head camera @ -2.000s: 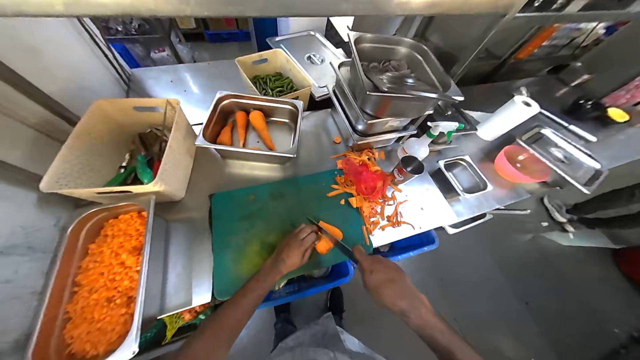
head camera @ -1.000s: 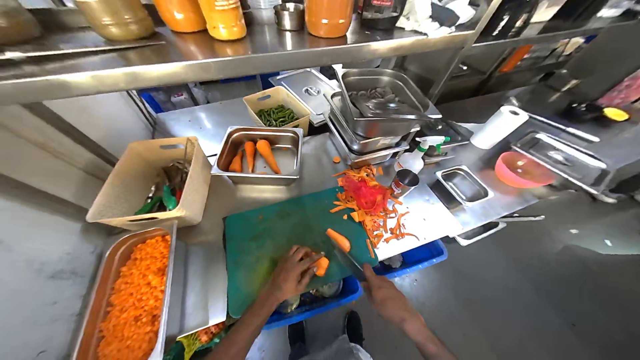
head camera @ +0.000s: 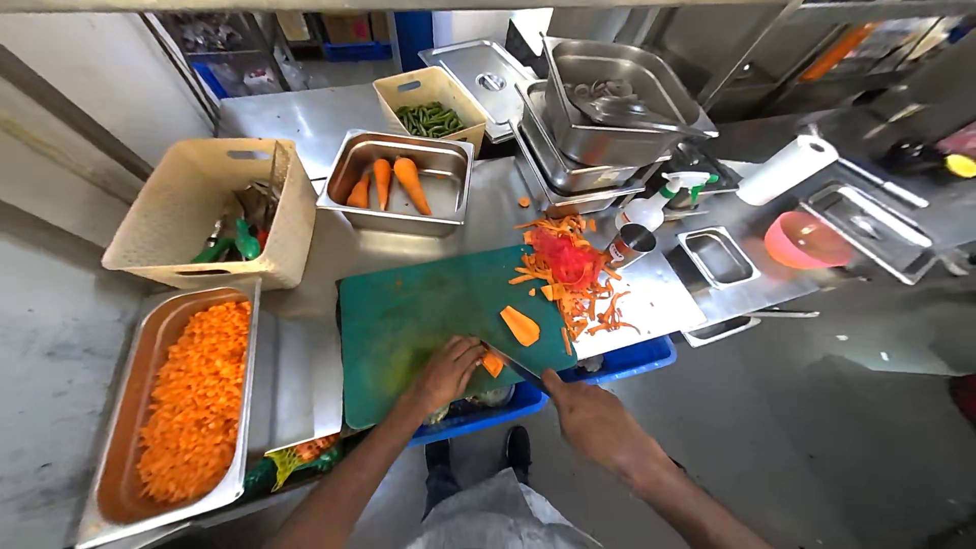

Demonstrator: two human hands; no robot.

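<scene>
On the green cutting board (head camera: 412, 305), my left hand (head camera: 450, 370) grips a carrot piece (head camera: 493, 364) near the board's front edge. My right hand (head camera: 583, 404) holds a kitchen knife (head camera: 517, 369) by its handle, the blade lying at that piece. Just beyond the blade rests a flat-cut carrot piece (head camera: 521, 325), touched by neither hand. Orange peelings (head camera: 602, 305) and a red mesh (head camera: 568, 259) lie heaped at the board's right edge. Whole carrots (head camera: 412, 185) sit in a steel pan (head camera: 450, 217) behind the board. Chopped carrot (head camera: 194, 404) fills much of a long steel pan (head camera: 250, 366) at left.
A beige bin (head camera: 297, 229) with utensils stands at left, a crate of green chillies (head camera: 429, 120) behind. Stacked steel pans (head camera: 610, 145), a spray bottle (head camera: 644, 210), a metal cup (head camera: 631, 242) and a pink bowl (head camera: 807, 240) stand rightward. Blue crates (head camera: 633, 360) sit below the board.
Two seconds ago the carrot pieces lay together at my left hand and the knife; now one lies apart, beyond the blade. The view has tipped up and back down.
</scene>
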